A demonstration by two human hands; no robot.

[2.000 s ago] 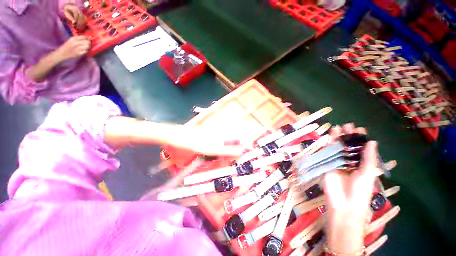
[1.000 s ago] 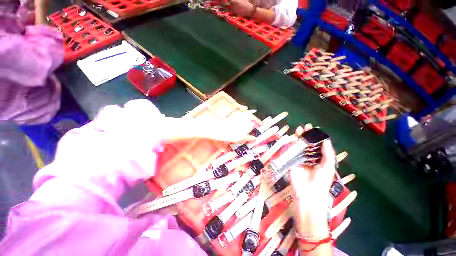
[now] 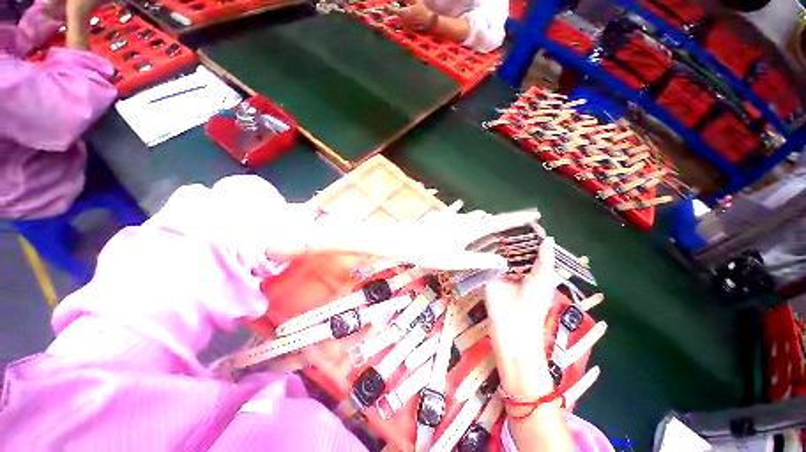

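A bunch of watches [image 3: 521, 247], dark heads stacked closely with grey straps fanned out, is held above the right part of the watch tray [image 3: 296, 287]. My right hand [image 3: 521, 322], with a red string at the wrist, grips the bunch from below. My left hand [image 3: 460, 240] reaches across from the left and touches the bunch at its top; glare washes it out and its fingers are unclear. Several wristwatches [image 3: 431, 406] with pale straps lie crosswise over the red-orange tray. Empty compartments show at its upper left.
A red parts box [image 3: 252, 132] and white paper [image 3: 172, 106] with a blue pen lie beyond the tray. Another watch-filled tray [image 3: 583, 150] lies at the right, before blue racks [image 3: 610, 75]. A person in pink [image 3: 53, 132] is at left; another person's hand [image 3: 420, 16] is at the top.
My left hand has moved right, from over the tray to the bunch. The bunch is turned, its heads now partly covered. The view has shifted slightly to the right.
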